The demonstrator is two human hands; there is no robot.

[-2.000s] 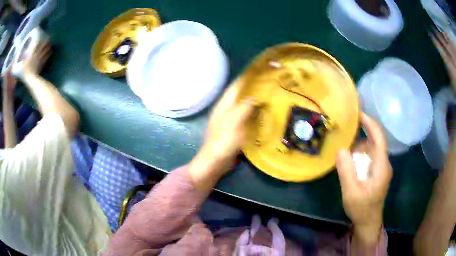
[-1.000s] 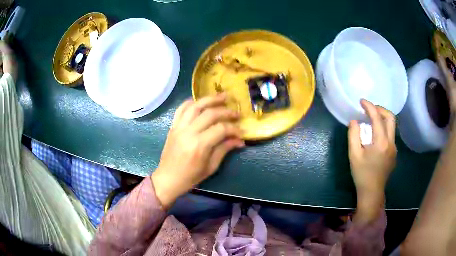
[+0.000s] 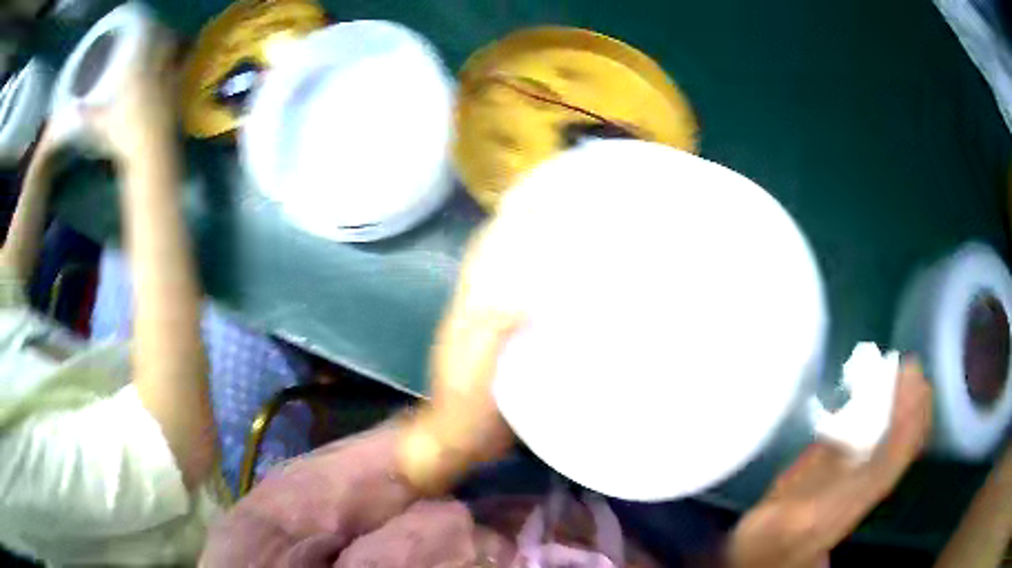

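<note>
A large round white body (image 3: 660, 322), likely a tank or housing, is held up in front of me with its smooth pale face towards me. My left hand (image 3: 472, 366) grips its left edge; the fingers are blurred. My right hand (image 3: 832, 488) is at its lower right and holds a crumpled white cloth (image 3: 866, 399) close to the rim. Behind it, a mustard-gold base (image 3: 533, 83) lies on the table, partly hidden, with a thin dark-red wire and part of a black fan (image 3: 599, 131) showing.
The dark-green table (image 3: 799, 67) holds a white round tub (image 3: 355, 133) overlapping another gold base (image 3: 211, 67). A white cover with a brown disc (image 3: 982, 350) is at the right. A person's arms (image 3: 161, 255) hold another cover (image 3: 100, 67) at the left.
My left hand has left the gold base and now holds the white body, which has come up in front of the base. My right hand has moved lower, with the cloth more visible.
</note>
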